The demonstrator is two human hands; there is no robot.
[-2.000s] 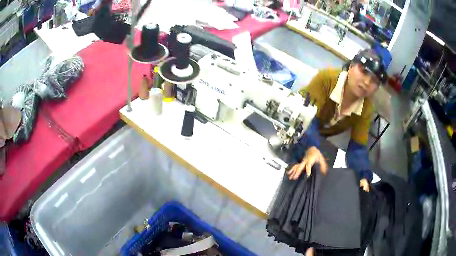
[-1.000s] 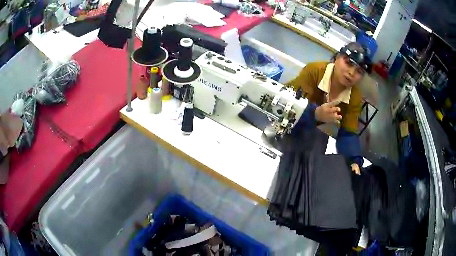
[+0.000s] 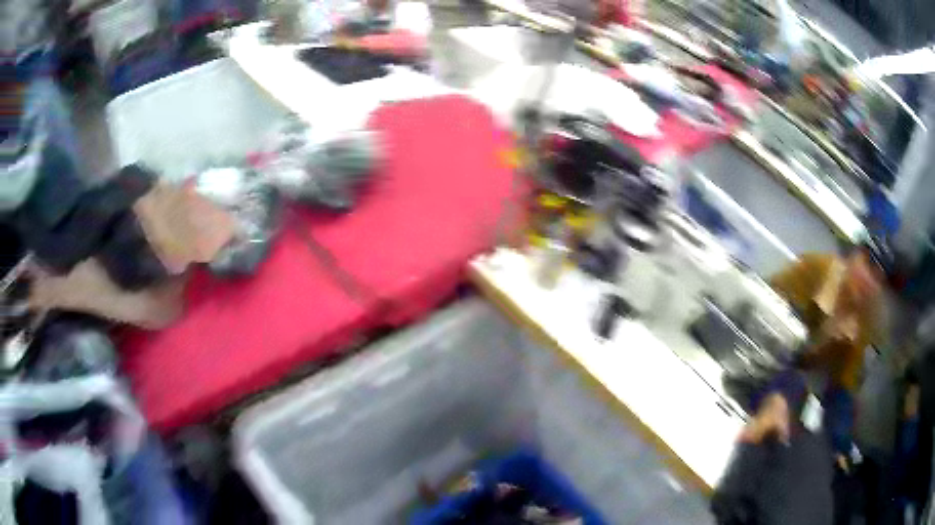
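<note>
Neither of my hands shows; the whole view is motion-blurred. A grey-white plastic bin lies nearest below, with a blue basket inside it at the bottom edge. Beyond its right side, a white machine table carries a cream sewing machine and blurred thread cones. Black panels hang at the table's near right end, beside another person's hand.
A red-covered bench runs across the middle, with wrapped grey bundles and brown pieces on it. Another person in a brown top is at the right. A white bag is at lower left.
The view has swung left, so the machine, panels and other person now appear farther right. More of the bench and the left side shows. The picture has become strongly blurred.
</note>
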